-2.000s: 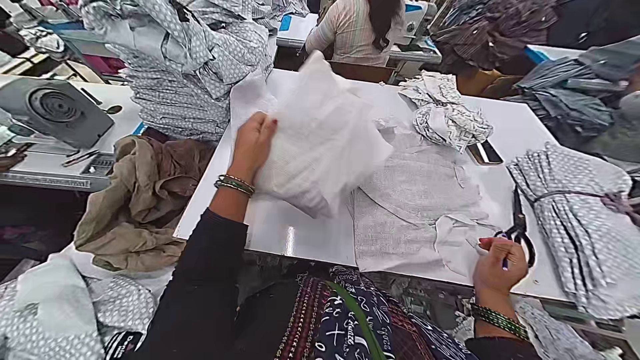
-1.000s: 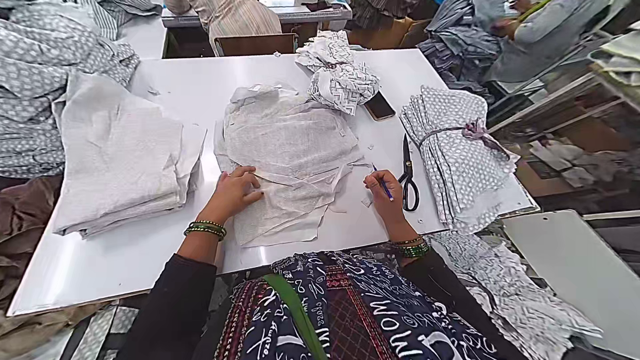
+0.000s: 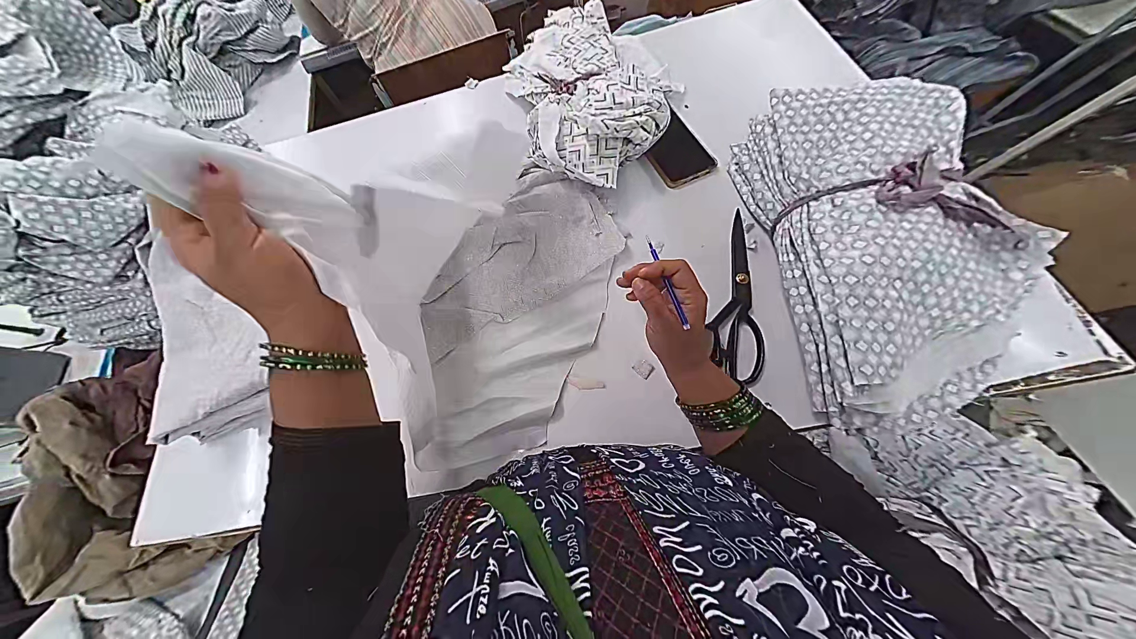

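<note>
Raised over the table's left side, my left hand (image 3: 235, 244) grips a thin white fabric piece (image 3: 390, 257), partly blurred and stretching toward the middle. Beneath and beside it, more light fabric panels (image 3: 524, 266) lie on the white table (image 3: 754, 53). A folded pile of white fabric (image 3: 200, 355) is under my left hand. My right hand (image 3: 670, 311) holds a slim blue pen (image 3: 670, 288), tip pointing up and away, above the tabletop. Just right of that hand lie black-handled fabric scissors (image 3: 739, 311), blades pointing away.
A tied bundle of printed fabric (image 3: 879, 240) lies at the right. A crumpled patterned bundle (image 3: 595, 98) and a phone (image 3: 682, 151) sit at the far side. Printed cloth (image 3: 71, 231) is heaped at the left above brown cloth (image 3: 80, 479). A person (image 3: 408, 27) sits beyond the table.
My left hand has risen off the fabric in the middle and moved left, lifting a thin piece. The pen stays in my right hand. The view has shifted noticeably.
</note>
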